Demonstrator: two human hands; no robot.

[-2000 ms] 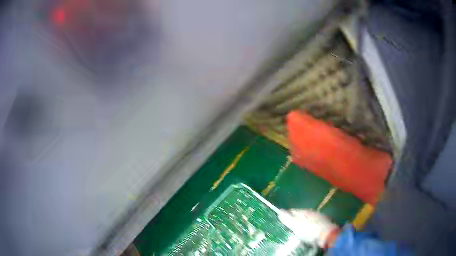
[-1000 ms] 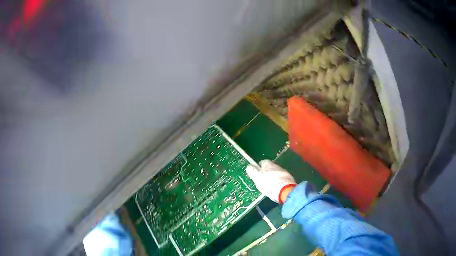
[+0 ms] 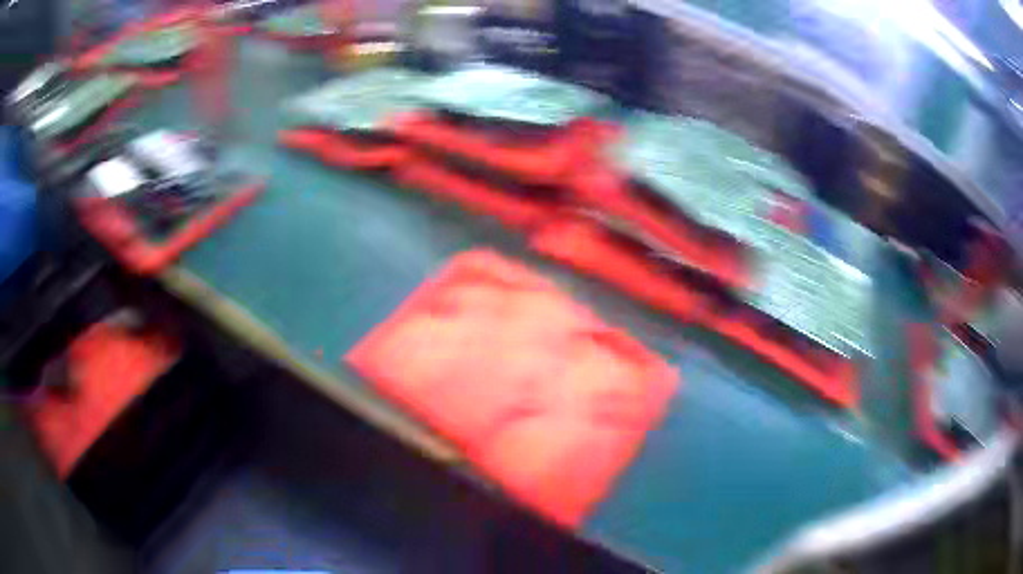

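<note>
The view is badly blurred. Neither of my hands shows. A red board tray [image 3: 522, 376] with no board on it lies near the front edge of the green bench [image 3: 280, 264]. Behind it, large green circuit boards [image 3: 729, 185] lie on red trays [image 3: 628, 258] in a slanting row. Another board [image 3: 494, 95] lies on red trays further left. At the left, a board with white and dark tall parts [image 3: 157, 174] sits on a red tray.
The bench's yellow front edge [image 3: 230, 314] runs diagonally. A red thing [image 3: 101, 387] is below it at the lower left. A pale curved edge [image 3: 897, 510] crosses the lower right. Dark racks or crates [image 3: 718, 79] stand behind the bench. Blue cloth [image 3: 14, 213] shows at the left rim.
The view has swung from the foam-lined enclosure to the bench. Both hands and the circuit board held by the right hand have left the picture.
</note>
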